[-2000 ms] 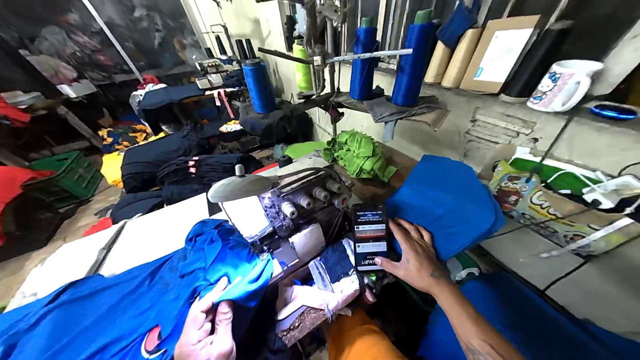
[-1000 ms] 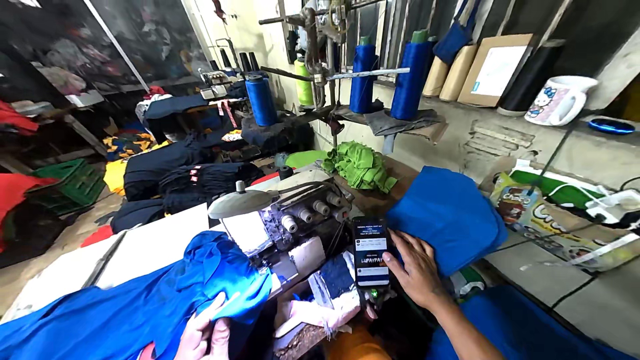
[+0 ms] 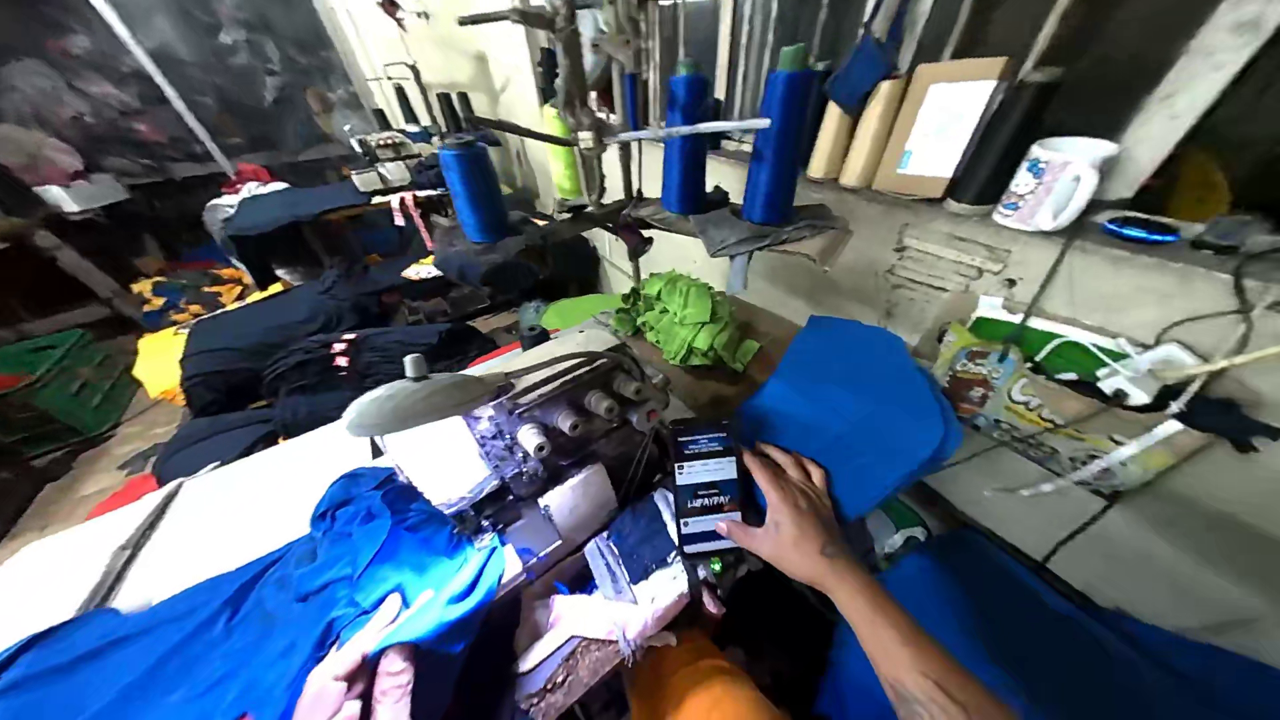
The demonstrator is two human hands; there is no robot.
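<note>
My left hand (image 3: 365, 665) grips the edge of a blue fabric piece (image 3: 230, 610), which spreads over the white table to the left. The fabric's far end lies at the overlock sewing machine (image 3: 540, 430), under its lit needle area. My right hand (image 3: 795, 510) rests at the right edge of a smartphone (image 3: 706, 490) with a lit screen, the thumb touching the lower part of the screen. The phone is upright beside the machine. Just behind my right hand lies a stack of blue cut fabric (image 3: 850, 410).
Blue thread cones (image 3: 685, 140) stand on a rack behind the machine. Green fabric scraps (image 3: 690, 320) lie behind it. A mug (image 3: 1055, 183) sits on the ledge at right. An open carton (image 3: 1060, 400) holds a white plug. Dark garments (image 3: 290, 340) are piled at left.
My right thumb has moved onto the lower part of the phone's screen, and the screen's content has shifted. My left hand stays on the blue fabric.
</note>
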